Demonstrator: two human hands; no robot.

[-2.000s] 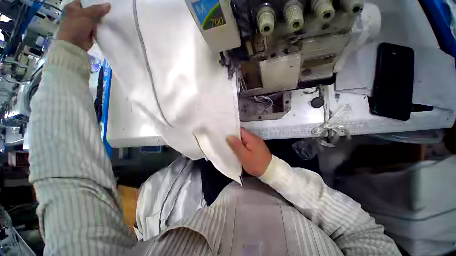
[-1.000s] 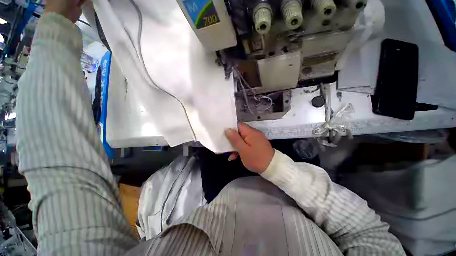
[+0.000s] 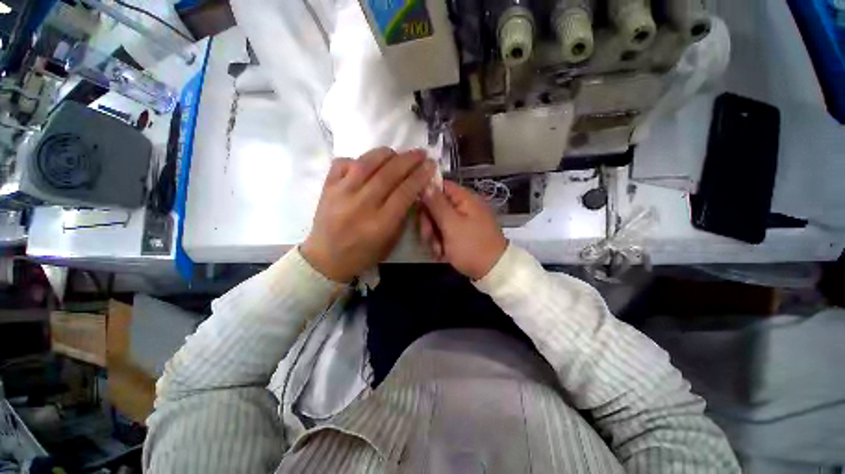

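The white garment piece (image 3: 366, 102) lies left of the overlock machine (image 3: 533, 134) and runs up past the picture's top edge, with a thin dark seam on it. My left hand (image 3: 364, 213) lies over the cloth in front of the needle area, its fingertips at the cloth's right edge. My right hand (image 3: 460, 227) is beside it and pinches that edge between thumb and fingers. The hands almost touch and hide the near end of the cloth. Loose white thread (image 3: 491, 193) lies on the metal plate right of the cloth.
A black phone (image 3: 737, 168) lies at the right of the white table (image 3: 255, 208). A clear plastic bag (image 3: 619, 248) hangs at the front edge. A grey motor-like unit (image 3: 88, 155) stands at left beyond the blue edging. Pale cloth (image 3: 335, 366) hangs by the lap.
My left hand has come from the far upper left down to the cloth edge beside my right hand. My right hand has moved slightly up. The cloth's near end has moved up and is bunched.
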